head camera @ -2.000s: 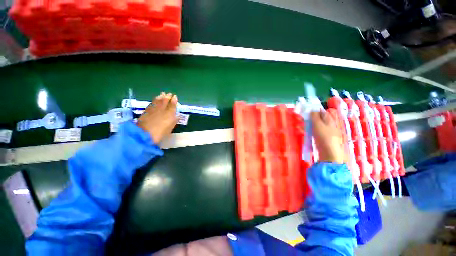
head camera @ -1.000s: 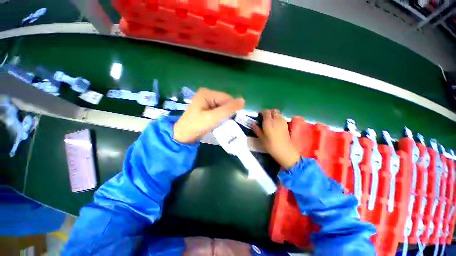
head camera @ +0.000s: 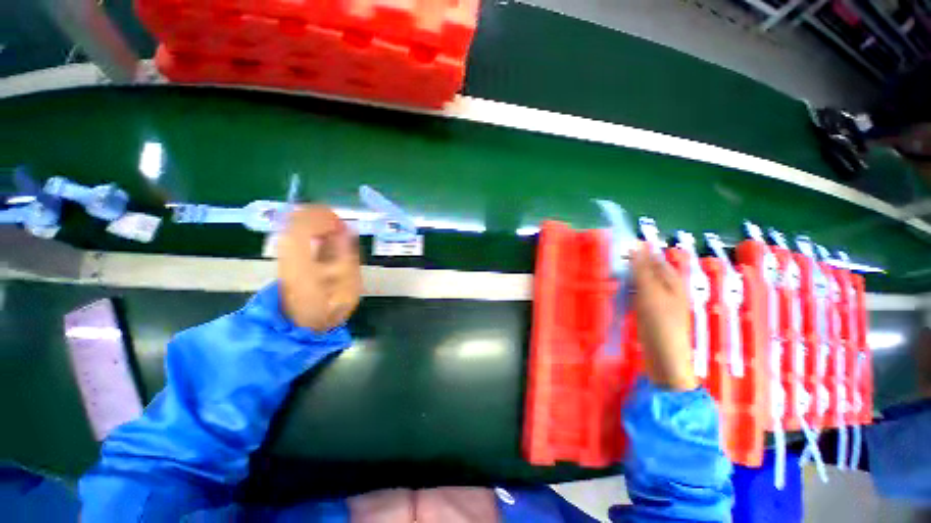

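My right hand (head camera: pixel 664 306) holds a pale blue wristwatch (head camera: pixel 617 245) by its head, over the left part of the red watch tray (head camera: pixel 569 347). Its strap is blurred. Several watches (head camera: pixel 733 306) lie in parallel rows in the tray to the right, straps overhanging the edge. My left hand (head camera: pixel 321 268) is blurred, over the near edge of the green belt, beside a pale blue watch (head camera: pixel 260 215) with a raised strap end. Its fingers are hard to make out, so I cannot tell if it grips anything. Another watch (head camera: pixel 383 223) lies just right of it above a white label (head camera: pixel 398 245).
Stacked red trays (head camera: pixel 316 51) stand across the belt. More watches (head camera: pixel 97 197) and a label (head camera: pixel 135 226) lie on the belt at left. A smartphone-like pinkish slab (head camera: pixel 102 368) lies on the bench. A person's blue sleeve (head camera: pixel 903 444) shows at far right.
My right hand has moved right to the tray with a watch. My left hand has let go of the watch it held and moved left to the belt. The view has shifted.
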